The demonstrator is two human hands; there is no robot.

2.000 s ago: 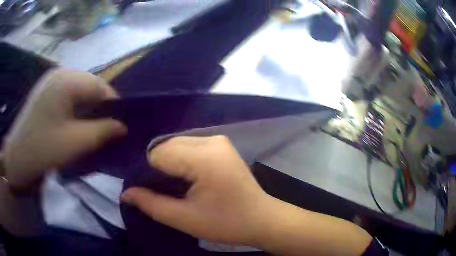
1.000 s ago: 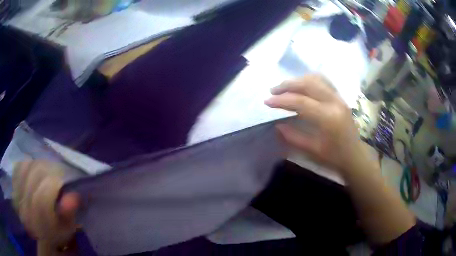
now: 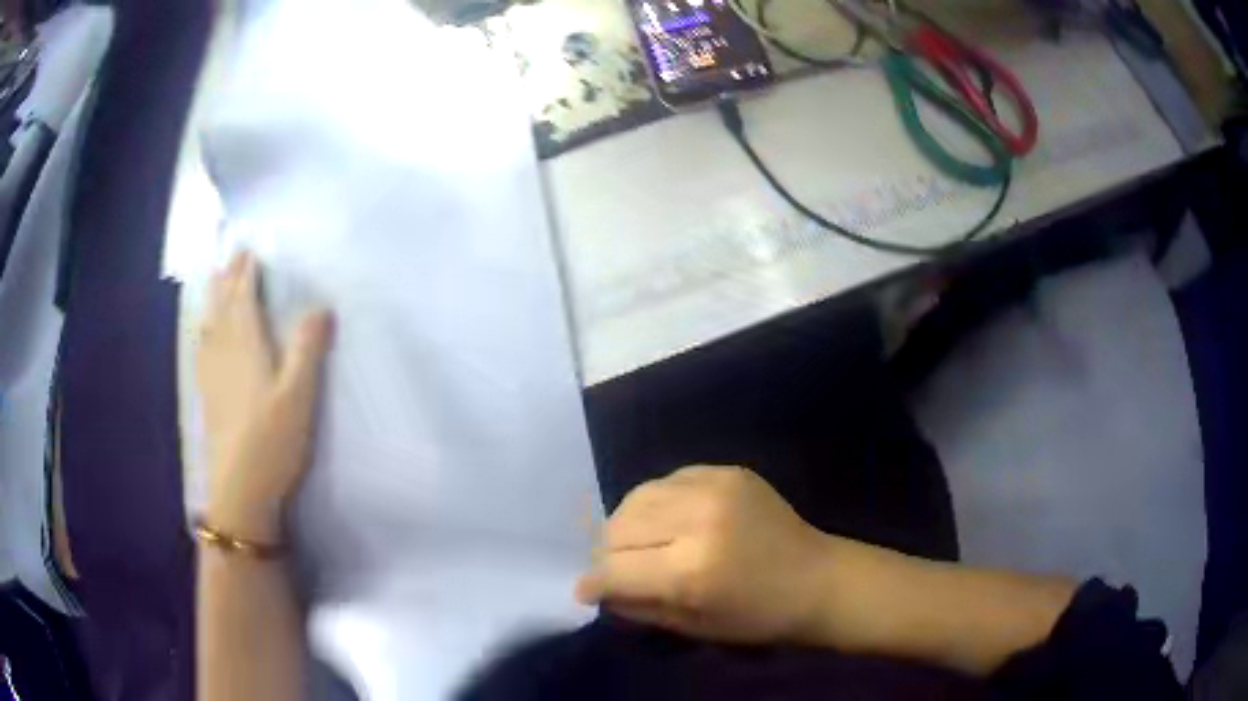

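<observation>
A pale grey-white panel [image 3: 424, 329] lies over the table from the top left down to my lap. A thin dark seam edge runs along its right side. My left hand [image 3: 260, 384] rests flat on the panel's left part, thumb apart from the fingers. My right hand [image 3: 698, 555] is closed at the panel's lower right edge, with its fingertips on the cloth edge. Dark purple cloth [image 3: 130, 342] lies left of the panel. The panel's far end is washed out by bright light.
A lit smartphone [image 3: 701, 48] lies at the top, its black cable [image 3: 821, 217] curving over the white table [image 3: 684, 274] with its ruler scale. Scissors with red and green handles [image 3: 944, 117] lie to the right. Pale cloth [image 3: 1081, 425] hangs at the right.
The panel, earlier lifted and folded between both hands, is now spread lengthwise with its pale side up. My left hand has moved onto it, my right hand to its lower edge. The view has turned.
</observation>
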